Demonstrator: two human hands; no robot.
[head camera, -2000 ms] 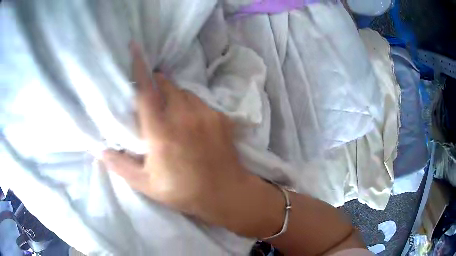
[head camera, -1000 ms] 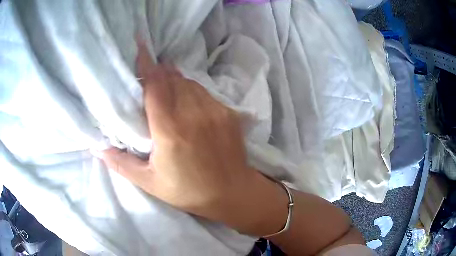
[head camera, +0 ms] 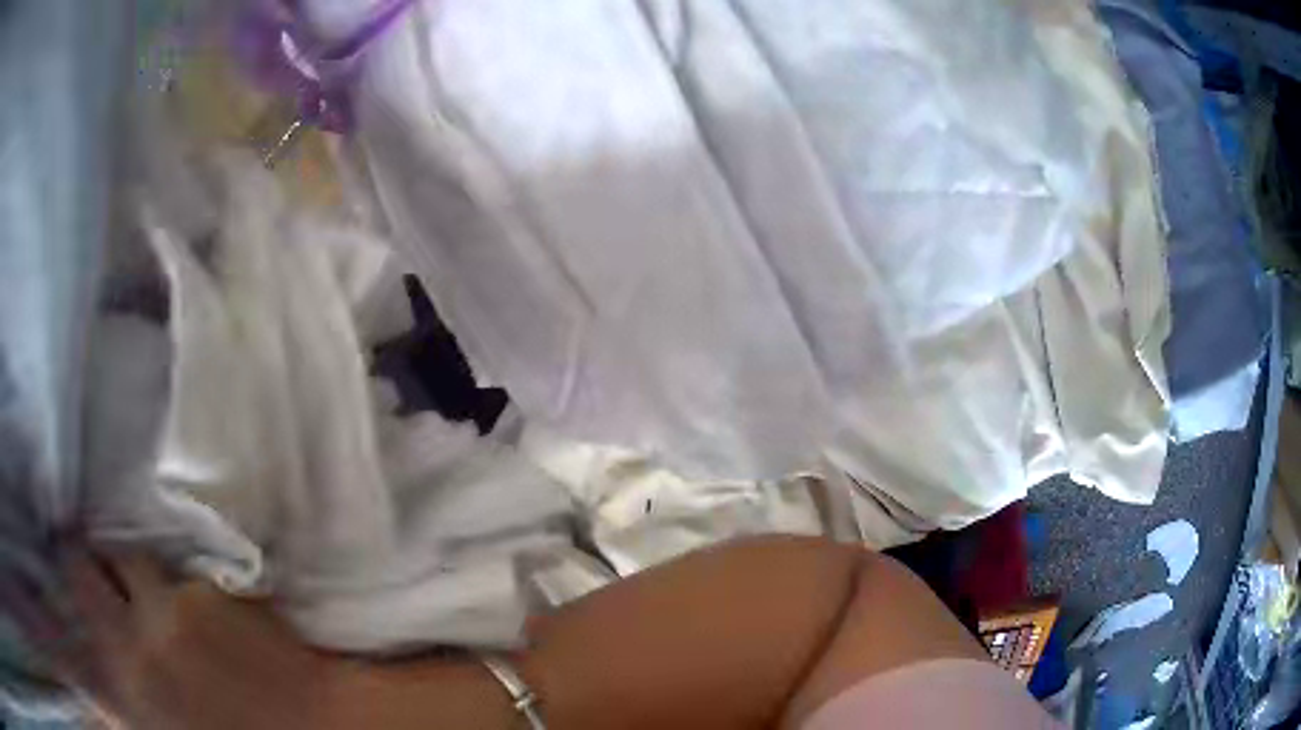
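Observation:
My right hand (head camera: 171,649) is at the lower left, blurred, its bare arm with a thin bracelet reaching in from the bottom right. Its fingers are closed on white fabric (head camera: 57,285) that runs up the left edge; blur hides the fingertips. Loose off-white cloth (head camera: 286,414) lies crumpled above the wrist. A pleated white bundle (head camera: 628,243) fills the middle and upper right, with a purple tie strip (head camera: 335,64) at its top left. My left hand is not in view.
Beige fabric pieces (head camera: 1099,385) lie under the bundle at the right. A grey-blue cloth (head camera: 1206,214) is beyond them. White scraps (head camera: 1173,551) lie on a dark grey surface at the lower right, near an orange patterned item (head camera: 1020,638). A dark gap (head camera: 442,374) shows between the cloths.
My right hand has moved left and down, with the big white fabric shifted to the left edge. The crumpled cloth, the dark gap and more of the bundle and purple strip now show.

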